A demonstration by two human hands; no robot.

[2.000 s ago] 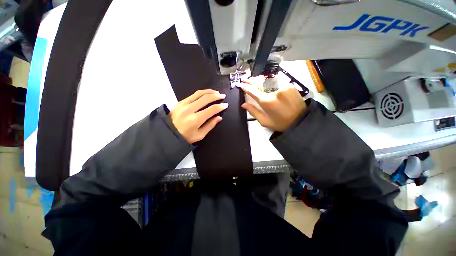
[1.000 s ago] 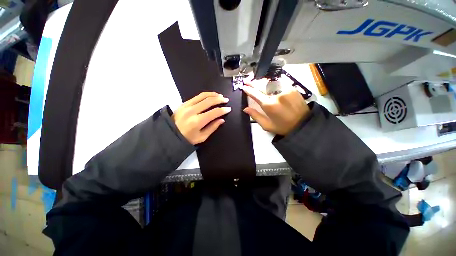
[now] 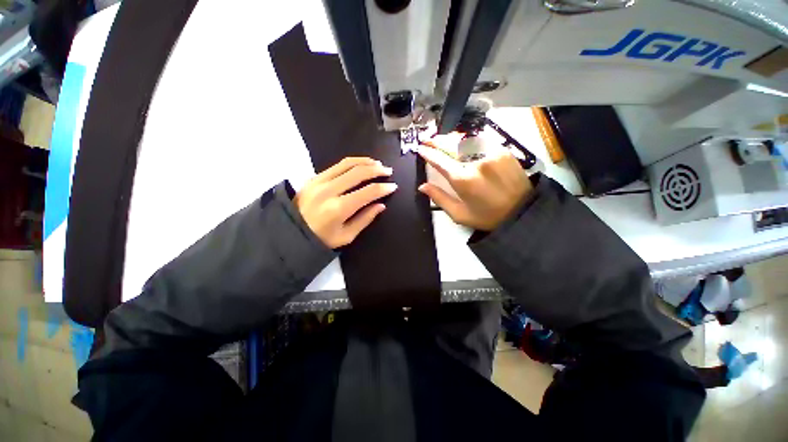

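A long dark fabric strip (image 3: 393, 250) lies flat on the white table, runs under the presser foot (image 3: 409, 141) and hangs over the front edge toward my lap. Its angled far end lies beyond the foot at the left. My left hand (image 3: 344, 202) lies flat on the strip, fingers slightly spread, below left of the foot. My right hand (image 3: 480, 188) is at the strip's right edge, its index fingertip right beside the foot, thumb lower on the edge. The needle is too small to tell apart.
Another dark fabric band (image 3: 102, 190) lies at the left, by a blue strip (image 3: 71, 138). The sewing machine head (image 3: 553, 60) stands above. Black snips (image 3: 516, 145), an orange-yellow item (image 3: 548, 135), a dark phone (image 3: 596, 148) and a vented white block (image 3: 691, 186) are at right.
The strip's angled far end has moved a little farther away past the foot. Both hands keep nearly the same place on either side of the foot. The camera view has shifted slightly.
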